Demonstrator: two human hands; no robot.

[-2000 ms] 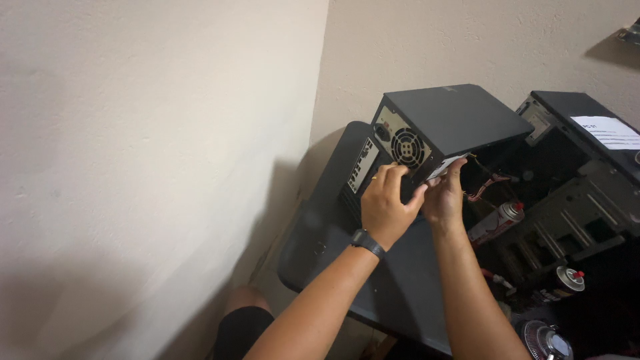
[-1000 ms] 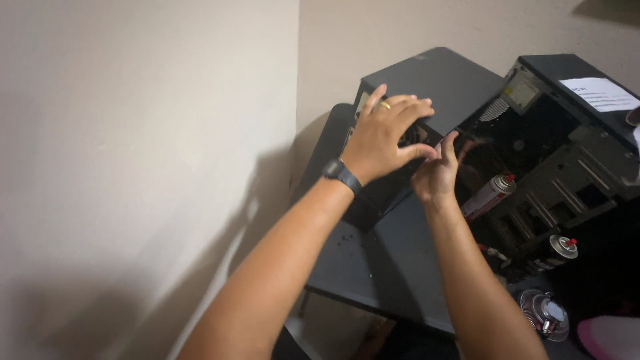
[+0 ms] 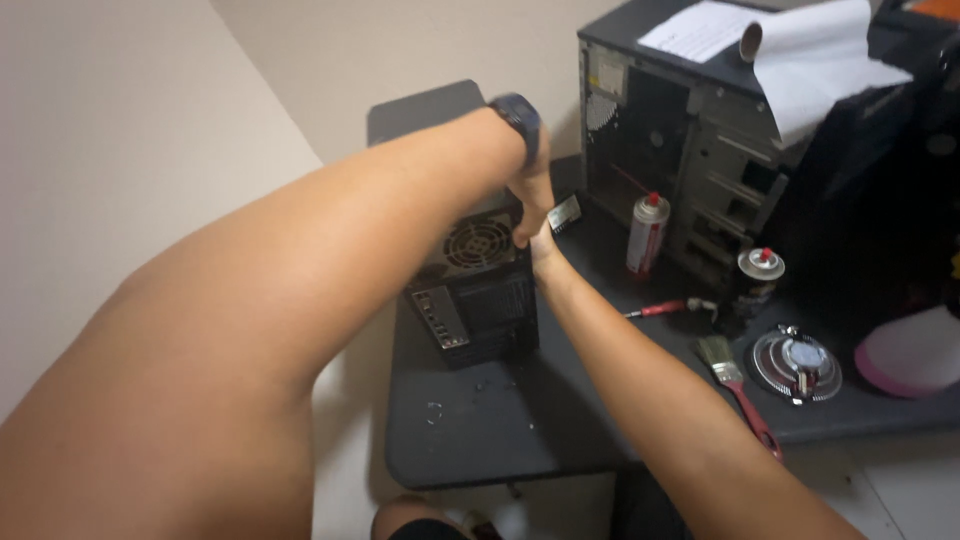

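A black desktop computer case (image 3: 491, 315) stands on the dark table, its rear fan grille (image 3: 478, 241) facing me. My left hand (image 3: 534, 196), with a dark watch on the wrist, reaches over the case to its right side, the fingers pointing down by the rear edge. Just beneath it is my right hand (image 3: 543, 244), mostly hidden by the left hand and the case side. What the fingers grip cannot be made out. A small labelled part (image 3: 565, 213) shows just beyond the hands. My left forearm covers much of the case.
A second, open computer case (image 3: 697, 112) bears a paper sheet (image 3: 701, 30) and a paper roll (image 3: 814, 60). Nearby are two spray cans (image 3: 647, 238) (image 3: 757, 281), a red-handled screwdriver (image 3: 664, 308), a paintbrush (image 3: 739, 390), a CPU cooler (image 3: 796, 365), a pink-and-white object (image 3: 915, 352) and small screws (image 3: 481, 387).
My left hand has moved from the top of the case to its right side, fingers now pointing down. The right hand is now more hidden. The view has shifted.
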